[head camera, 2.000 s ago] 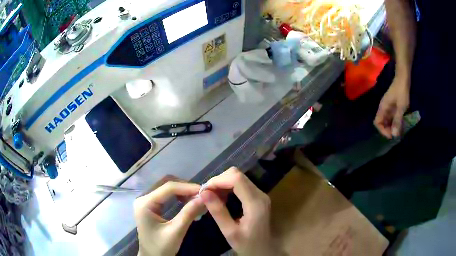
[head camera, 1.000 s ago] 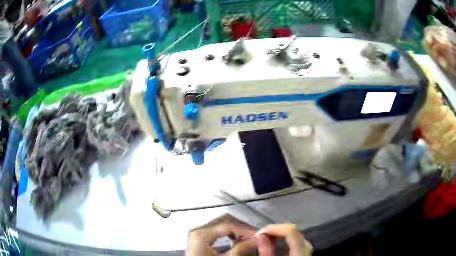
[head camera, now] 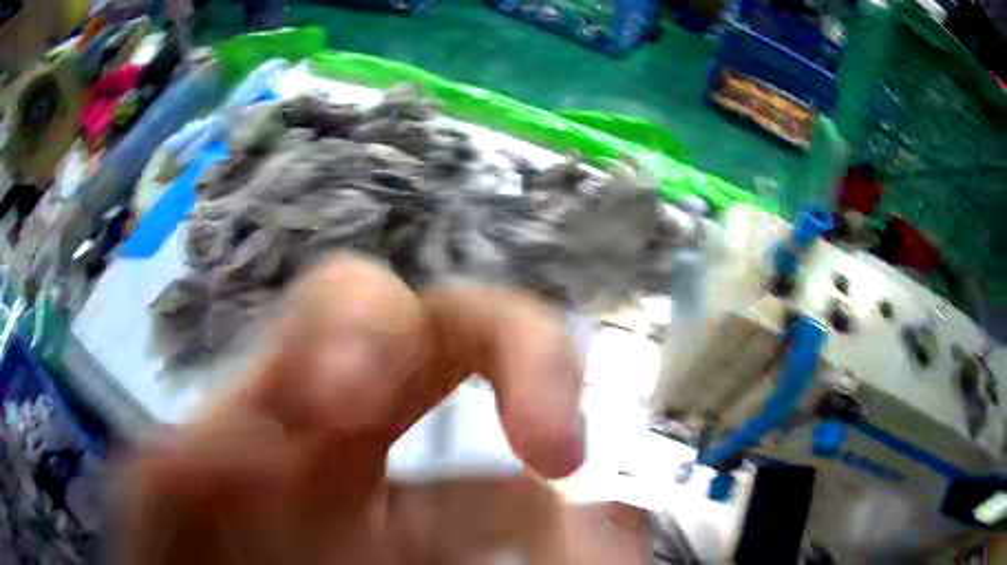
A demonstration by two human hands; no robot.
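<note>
A large, blurred hand, seemingly my left hand (head camera: 353, 397), fills the lower left and centre, close to the camera. One bent finger points down over the white table. I see nothing held, but blur hides the grip. More blurred skin shows at the bottom centre; I cannot tell whether it is part of this hand or my right hand. Behind the fingers, a heap of grey fabric pieces (head camera: 298, 188) lies on the white table (head camera: 122, 320). I cannot tell whether the hand touches it.
The white sewing machine (head camera: 883, 375) with its blue guard (head camera: 786, 386) stands at the right. A dark phone (head camera: 776, 513) lies below it. A bright green strip (head camera: 464, 94) runs along the table's far edge. Blue crates (head camera: 773, 83) stand on the green floor. A blue basket (head camera: 44, 392) is at the lower left.
The view has swung left, so the machine now sits at the right and the grey heap in the middle. The hands were together at the bottom; one now looms large before the heap.
</note>
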